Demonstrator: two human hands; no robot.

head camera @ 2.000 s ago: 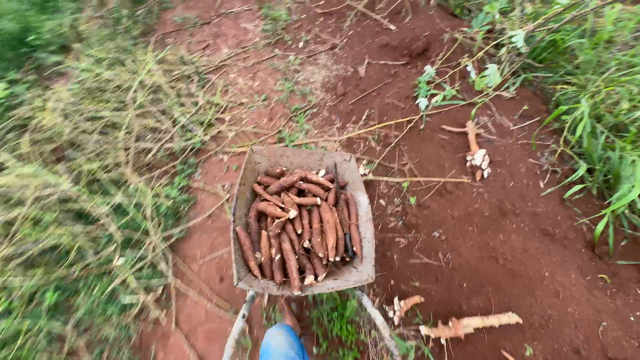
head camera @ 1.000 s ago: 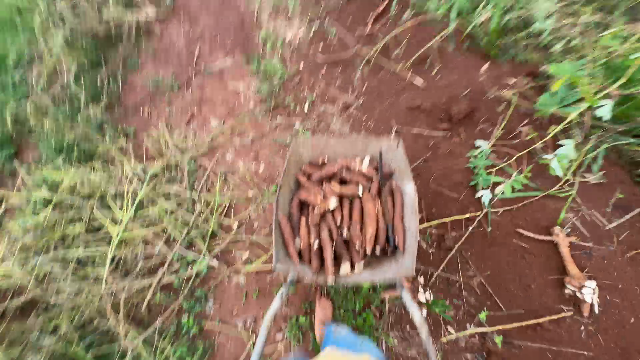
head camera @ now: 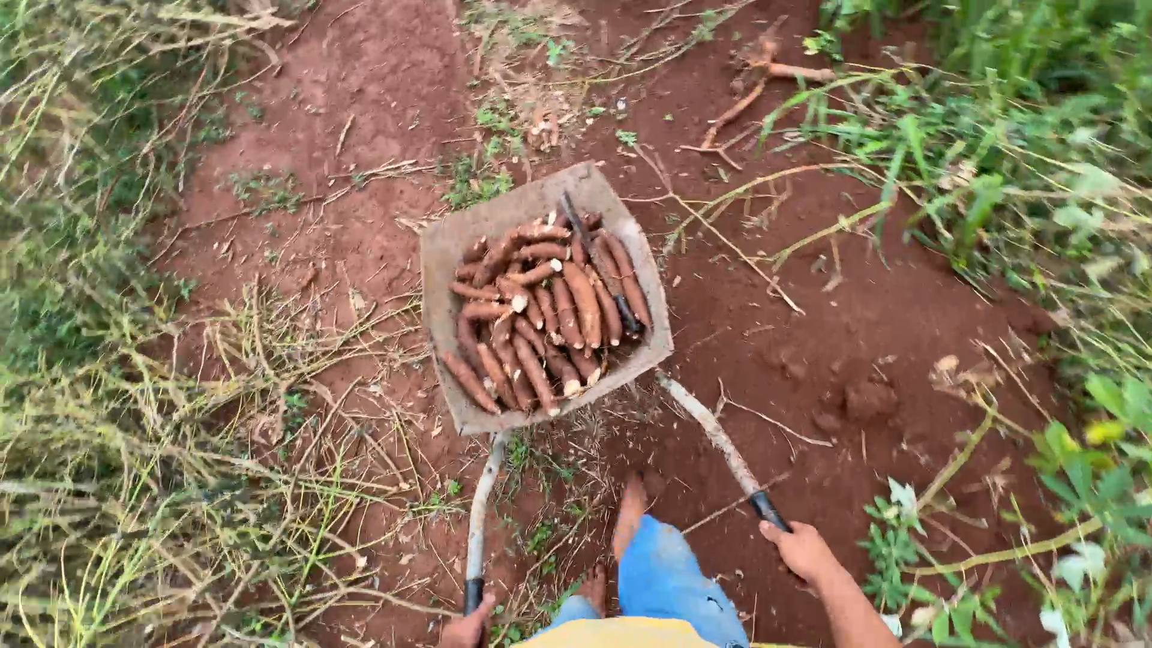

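Note:
A metal wheelbarrow tray (head camera: 457, 396) holds a heap of brown cassava roots (head camera: 540, 310), some with pale cut ends. On the right side of the heap lies a long dark machete-like tool (head camera: 589, 238) with a black handle. Two worn metal handles run back from the tray toward me. My left hand (head camera: 468, 625), partly cut off by the bottom edge, is closed around the black grip of the left handle (head camera: 483, 508). My right hand (head camera: 799, 551) is wrapped around the black grip of the right handle (head camera: 715, 432).
Reddish bare soil (head camera: 360, 99) bears scattered twigs. Dry branches and weeds (head camera: 225, 450) line the left side. Tall green grass (head camera: 990, 135) and leafy stems stand at right. A piece of root stump (head camera: 765, 76) lies at upper right. My bare feet are behind the tray.
Both hands have come into view on the handles. The wheelbarrow now appears turned, with its front tilted toward the left, over a different stretch of ground. The view has shifted.

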